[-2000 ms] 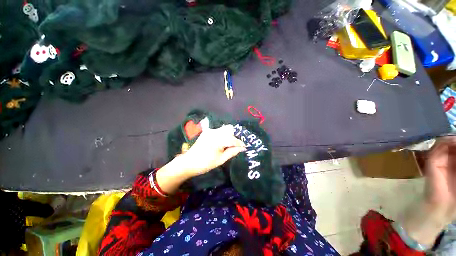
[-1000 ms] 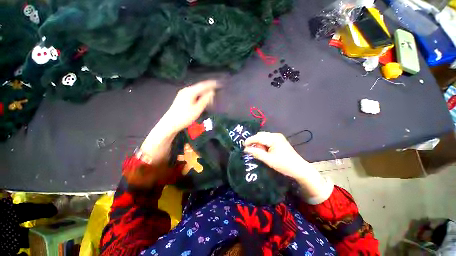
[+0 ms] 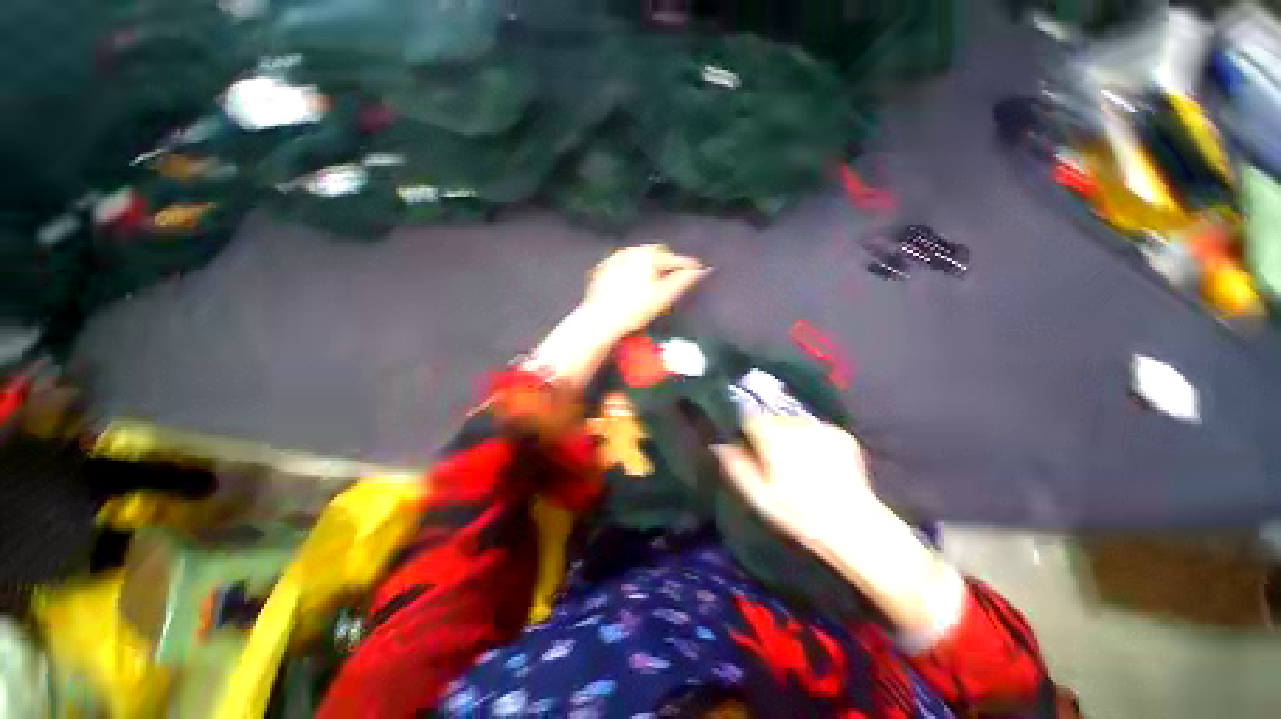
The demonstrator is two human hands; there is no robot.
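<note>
A dark green plush piece [image 3: 684, 485] lies at the table edge and over my lap. It shows an orange gingerbread figure [image 3: 620, 434], a red and white patch [image 3: 642, 361] and blurred white lettering [image 3: 766, 398]. My right hand [image 3: 804, 471] grips the piece by the lettering and covers part of it. My left hand [image 3: 639, 292] is above the table beyond the piece, fingers drawn together and blurred. Whether it holds anything cannot be told. No needle can be made out. A red cord loop [image 3: 822, 353] lies at the piece's far edge.
Green plush pieces [image 3: 562, 127] are heaped along the far side of the dark grey table [image 3: 351, 316]. Black bits [image 3: 920, 253] and a white block [image 3: 1166, 388] lie at right. Yellow items [image 3: 1138, 183] are at far right. A yellow bag [image 3: 330, 555] hangs lower left.
My right hand has come from the far right onto the plush. My left hand has left the plush for the table beyond. The blue and yellow snips no longer show. The view has shifted and blurred.
</note>
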